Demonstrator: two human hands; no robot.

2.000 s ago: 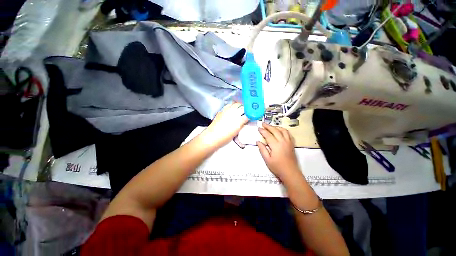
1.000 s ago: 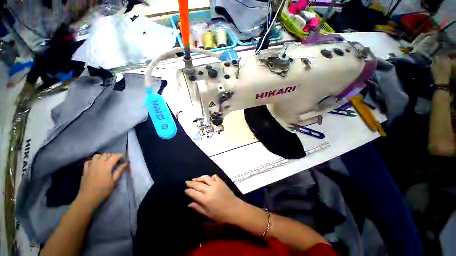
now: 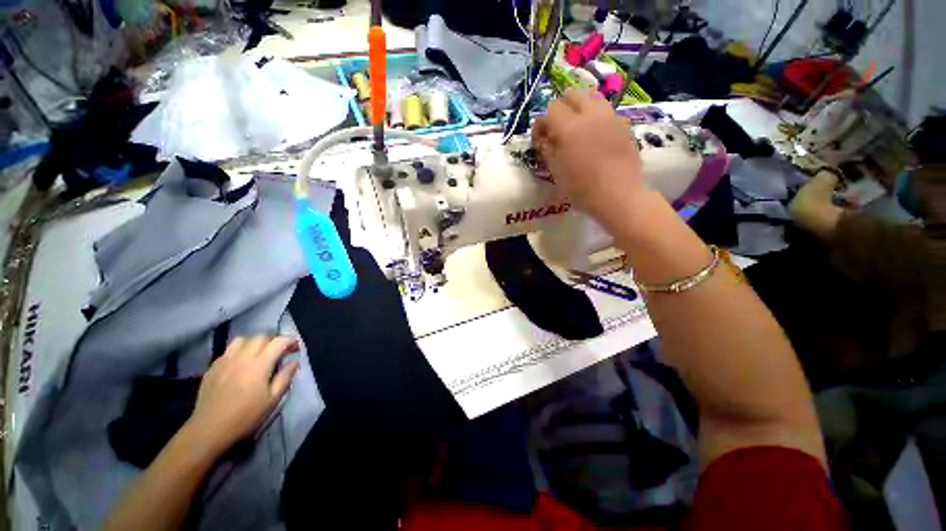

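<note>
A large grey garment panel (image 3: 207, 280) with black cloth (image 3: 358, 353) beside it lies on the left of the machine and hangs over the front edge. My left hand (image 3: 246, 384) rests on the grey panel with fingers spread a little. My right hand (image 3: 589, 140) is raised over the top of the white sewing machine (image 3: 488, 192); its fingertips are bent down at the head's top and I cannot tell what they touch. The blue lamp paddle (image 3: 325, 251) hangs left of the needle. A curved black piece (image 3: 541, 292) lies under the machine arm.
Purple snips (image 3: 607, 285) lie right of the curved black piece. An orange-handled tool (image 3: 378, 78) stands upright behind the head. Thread spools sit in a blue basket (image 3: 456, 112) behind. Another person's hand (image 3: 816, 202) is at the right. White cloth (image 3: 244, 114) lies at the back left.
My right hand has left the black cloth and risen over the machine top. My left hand stays on the grey panel. Earlier, both hands were at the needle with the panel under them.
</note>
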